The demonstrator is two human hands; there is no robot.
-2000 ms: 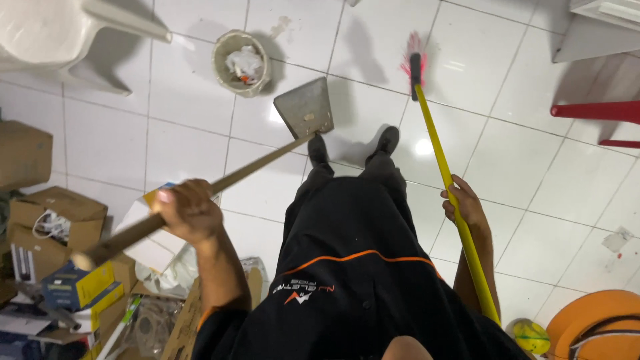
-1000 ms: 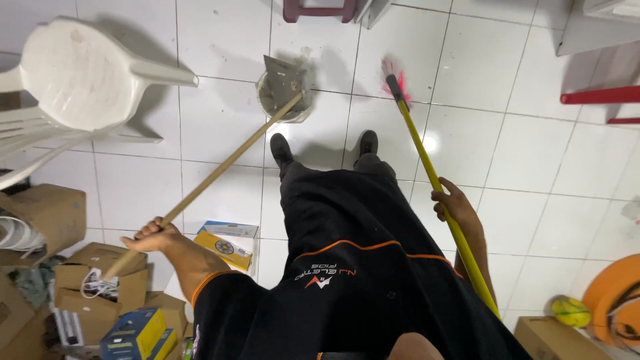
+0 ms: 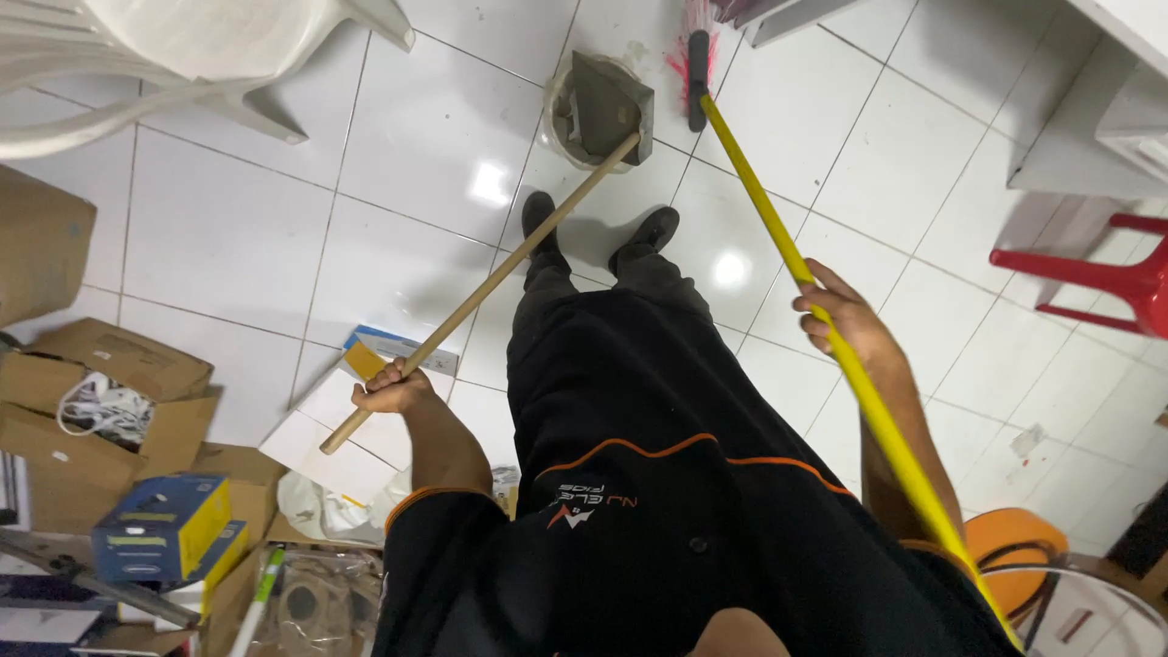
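Observation:
My left hand (image 3: 394, 388) is closed around the wooden handle (image 3: 493, 281) of a dustpan, close to the handle's near end. The grey dustpan (image 3: 602, 108) is tilted over the round whitish bucket (image 3: 554, 114) in front of my feet and covers much of its opening. My right hand (image 3: 844, 315) grips the yellow handle (image 3: 757, 196) of a broom partway along. Its dark head (image 3: 698, 80) with pink and white bristles (image 3: 699, 20) rests on the tiled floor, right of the bucket. The bucket's contents are mostly hidden.
A white plastic chair (image 3: 210, 36) stands at upper left. Open cardboard boxes (image 3: 173, 429), one with white cables, and a blue and yellow box (image 3: 164, 526) crowd the lower left. A red plastic stool (image 3: 1131, 278) is at right, and an orange round object (image 3: 1013, 538) at lower right.
Two seconds ago the dustpan was low beside the bucket, whose light-coloured contents showed; by one second ago it was over the bucket. Both hands keep their handles. The view has shifted.

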